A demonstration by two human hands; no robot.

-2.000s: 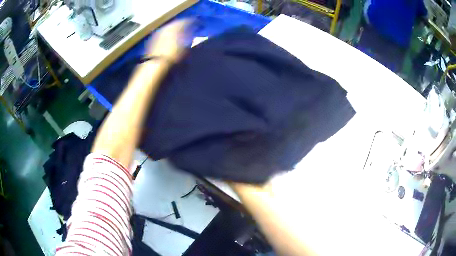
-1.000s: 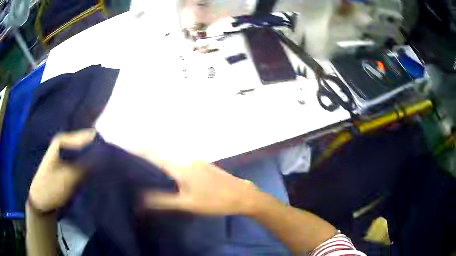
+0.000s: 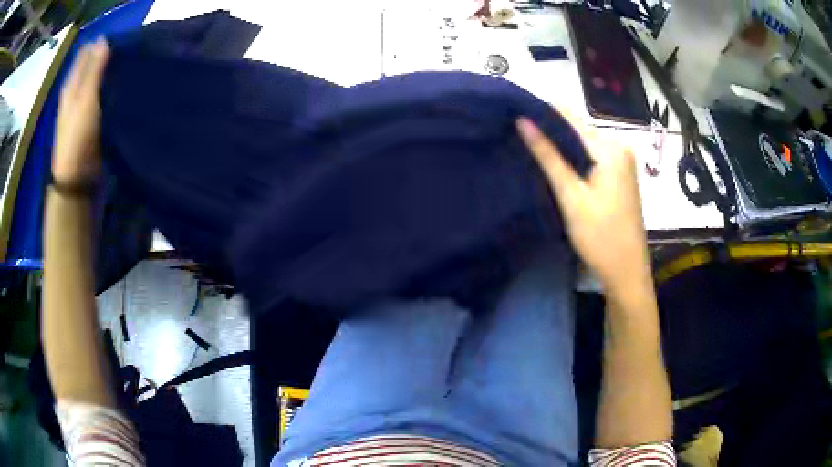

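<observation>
A large dark navy garment piece (image 3: 365,182) is stretched between my hands, over the table's front edge and above my lap. My left hand (image 3: 82,114) grips its upper left end at the far left. My right hand (image 3: 593,196) holds its upper right edge, with the fingers on top of the cloth. The cloth's lower edge hangs loose and is blurred. Part of the left hand's fingers is hidden against the cloth.
A smartphone (image 3: 609,68), black-handled scissors (image 3: 698,164), a dark fabric scrap (image 3: 549,53) and a small round disc (image 3: 495,64) lie on the white table (image 3: 347,36). The white machine head (image 3: 730,55) is upper right. A black stack (image 3: 766,164) stands at right. Dark scraps lie lower left.
The view has turned from the left side to the front of the table. My hands were close together on bunched cloth and are now wide apart, with the cloth spread between them.
</observation>
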